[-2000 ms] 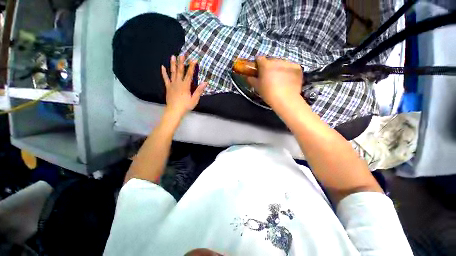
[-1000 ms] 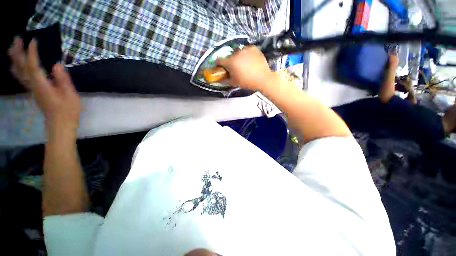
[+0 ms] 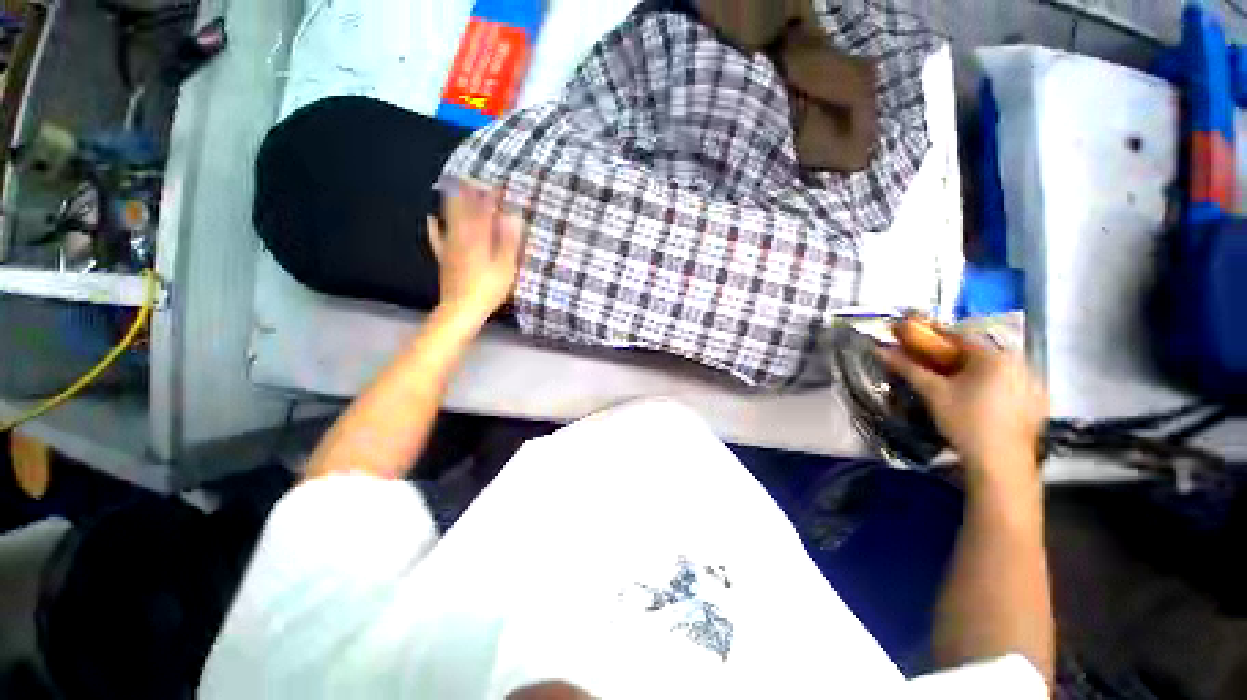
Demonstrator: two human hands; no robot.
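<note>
The plaid skirt [image 3: 684, 267] lies around the black pressing board [image 3: 342, 198], with its upper part heaped behind the board and a brown layer [image 3: 829, 110] showing there. My left hand [image 3: 476, 253] rests on the skirt's left edge, over the black board; its fingertips are blurred. My right hand [image 3: 978, 390] is closed on the orange-brown handle of the steam iron [image 3: 882, 397], at the right end of the table, off the skirt. The iron's underside is hidden.
The white-covered table [image 3: 574, 369] runs under the board. A blue support [image 3: 490, 62] with a red label stands behind it. A grey metal shelf [image 3: 185, 274] is at left, another white table [image 3: 1094, 233] at right. A dark blue bin [image 3: 875, 533] is below the iron.
The iron has moved from the plaid cloth to the right end of the table. My left hand is now down on the skirt's left edge. The view has shifted left.
</note>
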